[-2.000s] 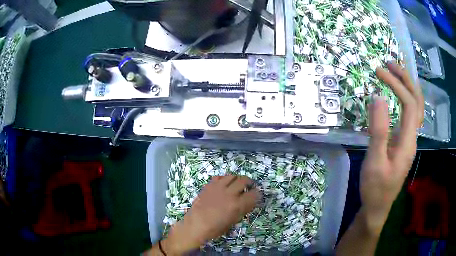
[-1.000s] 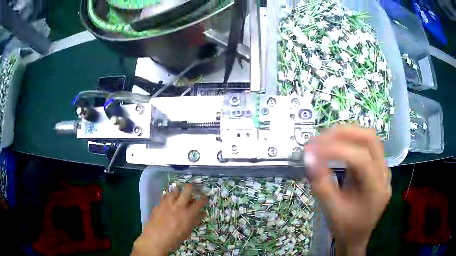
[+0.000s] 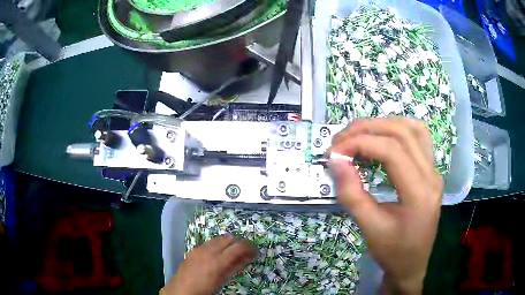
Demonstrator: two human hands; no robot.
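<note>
My right hand (image 3: 397, 178) pinches a small white-ended wired part (image 3: 341, 157) between thumb and forefinger at the right end of the assembly fixture (image 3: 288, 173). The part's dark tip points left toward the fixture's slot; whether it touches is too small to tell. My left hand (image 3: 216, 262) lies palm down over the left part of the front bin (image 3: 172, 230), fingertips at the heap of wired parts (image 3: 299, 242). Its fingertips are blurred, so I cannot see whether they hold a part. Bright green bits (image 3: 308, 141) show in the feed track above the slot.
The right bin (image 3: 463, 115), heaped with wired parts, stands beside the fixture. The bowl feeder (image 3: 190, 63) stands above the press. The air cylinder (image 3: 141, 151) with black fittings is at left. Small clear trays (image 3: 492, 155) are at far right. Red stools (image 3: 80, 250) show below.
My right hand has come from over the right bin to the fixture, now with a white-ended part visible in its fingertips. My left hand has moved left within the front bin. The camera view has shifted.
</note>
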